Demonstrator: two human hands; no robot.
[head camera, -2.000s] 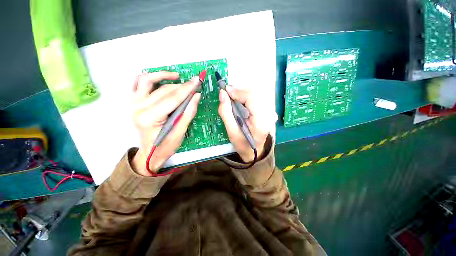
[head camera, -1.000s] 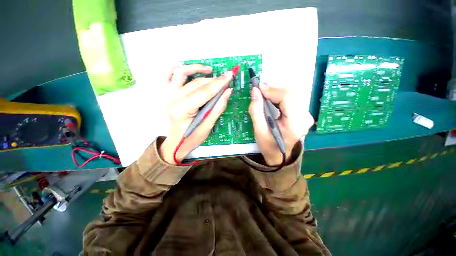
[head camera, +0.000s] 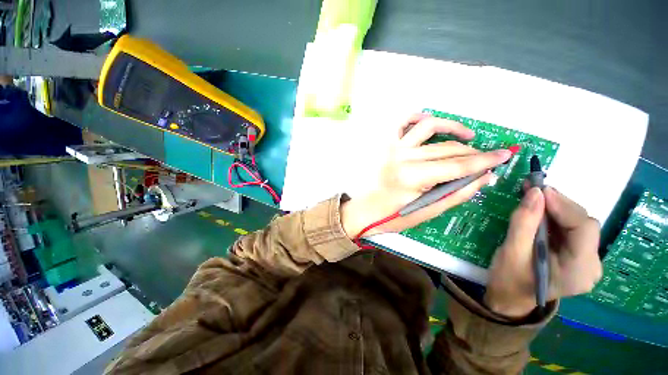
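A green circuit board (head camera: 469, 227) lies on the white work pad (head camera: 600, 124). My left hand (head camera: 432, 172) is over the board's left part and holds the red test probe (head camera: 443, 190), its red tip at the board's upper part. My right hand (head camera: 546, 245) holds the black test probe (head camera: 541, 256), its black tip near the board's upper right corner. I cannot tell if either tip touches. The yellow-edged multimeter (head camera: 176, 99) lies at the left with red wire (head camera: 245, 179) beside it. The hands hide parts of the board.
A lime strip (head camera: 337, 62) lies on the pad's upper left. Another green board (head camera: 641, 256) lies right of the pad, cut off by the frame. A metal stand (head camera: 157, 201) and a white cabinet (head camera: 88, 322) are beyond the bench at the left.
The view has turned left, so the pad, board and hands appear farther right and tilted, and the whole multimeter shows. The probes stay in both hands; the black tip appears slightly farther from the red one.
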